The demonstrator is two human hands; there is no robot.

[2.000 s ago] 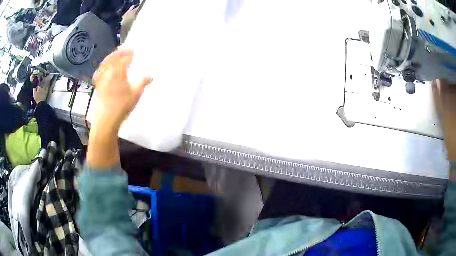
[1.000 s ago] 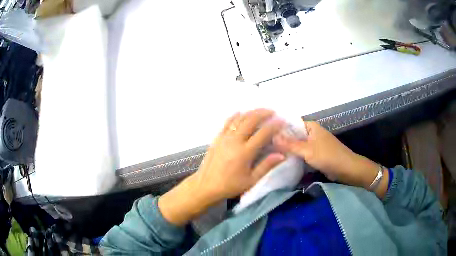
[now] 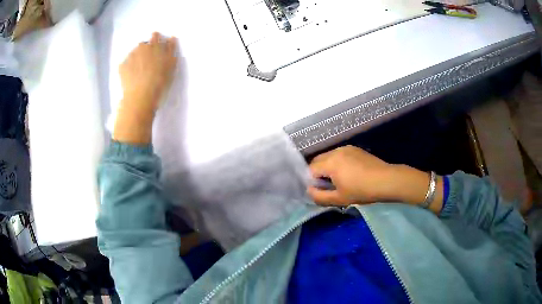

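A sheer white-grey interlining sheet (image 3: 249,178) is spread between my hands, over the table's front edge and down toward my lap. My left hand (image 3: 148,74) is closed on its far left part, on the table. My right hand (image 3: 344,178) pinches its right corner, in front of the ruler edge. The fingertips of both hands are partly hidden or blurred. The thick white interlining stack (image 3: 62,136) lies at the left of the table.
The needle plate area and presser foot (image 3: 286,15) of the sewing machine are at the top, cut off. Thread snips (image 3: 451,9) lie at the upper right. The ruler-marked edge (image 3: 380,101) runs along the front. Brown pieces (image 3: 499,154) are below the table at the right.
My hands were together over a bunched white sheet. My left hand has moved up and left, and the sheet is now opened out. My right hand has moved slightly down.
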